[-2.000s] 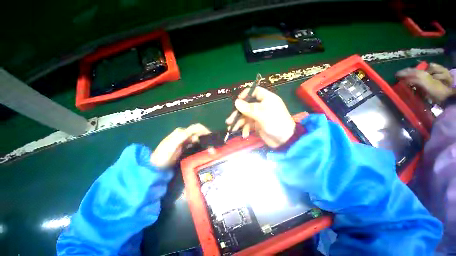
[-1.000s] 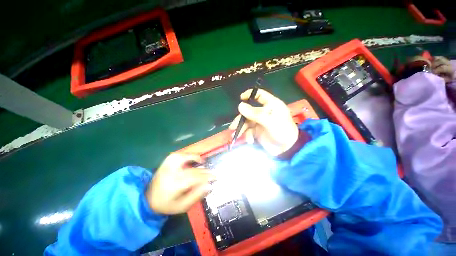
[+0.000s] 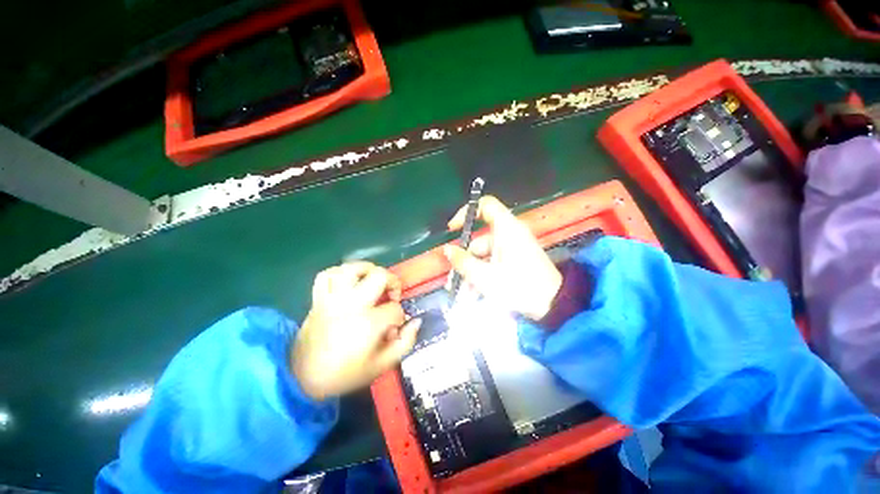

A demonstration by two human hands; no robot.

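Observation:
An open tablet lies in a red frame (image 3: 526, 464) in front of me, its mainboard (image 3: 452, 405) at the left end and a silvery battery (image 3: 540, 386) beside it, partly washed out by glare. My right hand (image 3: 507, 262) holds a dark tweezer-like tool (image 3: 467, 232) upright between the fingers, its tip at the tablet's upper left part. My left hand (image 3: 349, 333) is at the frame's upper left corner, fingers bent over the tablet's edge. Whether it pinches a small part cannot be told.
A second red-framed tablet (image 3: 709, 145) lies at the right beside a lilac sleeve (image 3: 844, 232). On the green belt lie a red-framed tablet (image 3: 280, 77) and a bare one (image 3: 608, 24). A chipped edge strip (image 3: 386, 147) and a pale post (image 3: 77, 183) stand beyond.
My left hand has moved from beyond the frame onto the tablet's upper left corner. The tool's tip has come down from the frame edge to the tablet. The view has shifted slightly.

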